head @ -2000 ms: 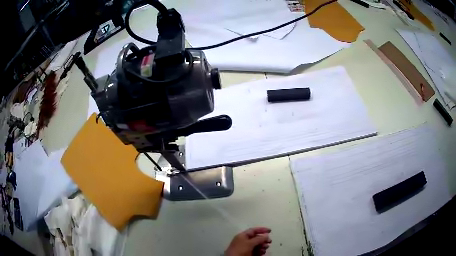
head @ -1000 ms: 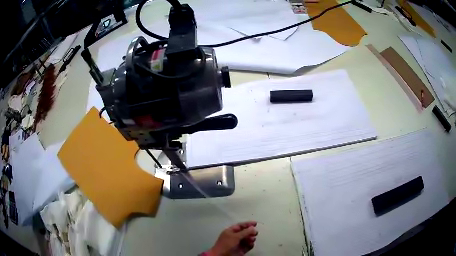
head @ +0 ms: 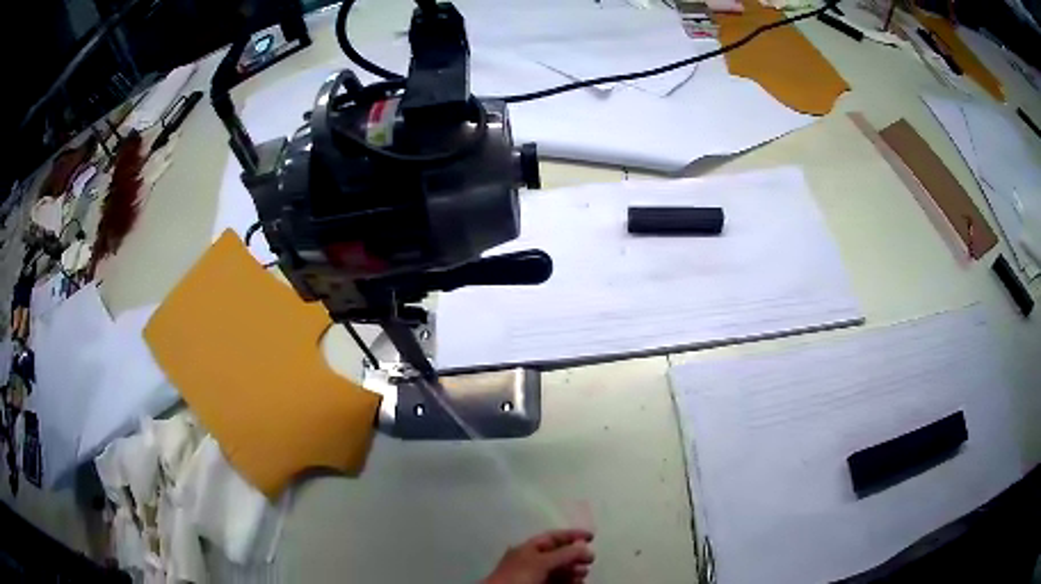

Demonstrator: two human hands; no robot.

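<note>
The cutting machine (head: 388, 205) stands left of centre, its base plate (head: 474, 402) at the front-left corner of a flat white stack (head: 685, 280). My left hand (head: 546, 559) is at the bottom edge, cut off at the wrist, in front of the base plate. Its fingertips are closed on a thin, pale, blurred strip (head: 493, 451) that runs back to the foot of the blade. What the strip is made of is unclear. My right hand is not in view. A dark weight (head: 676, 221) lies on the stack.
A mustard piece (head: 263, 371) touches the base plate's left side. White offcuts (head: 177, 485) lie lower left. A second white stack (head: 799, 388) with a dark weight (head: 908, 454) is at right. The black cable (head: 639, 75) crosses white sheets behind. A brown board (head: 938, 188) lies far right.
The whole view has shifted slightly, with the machine appearing farther right. My left hand went left, then slightly right and lower, still pinching the pale strip. The machine stays at the stack's corner.
</note>
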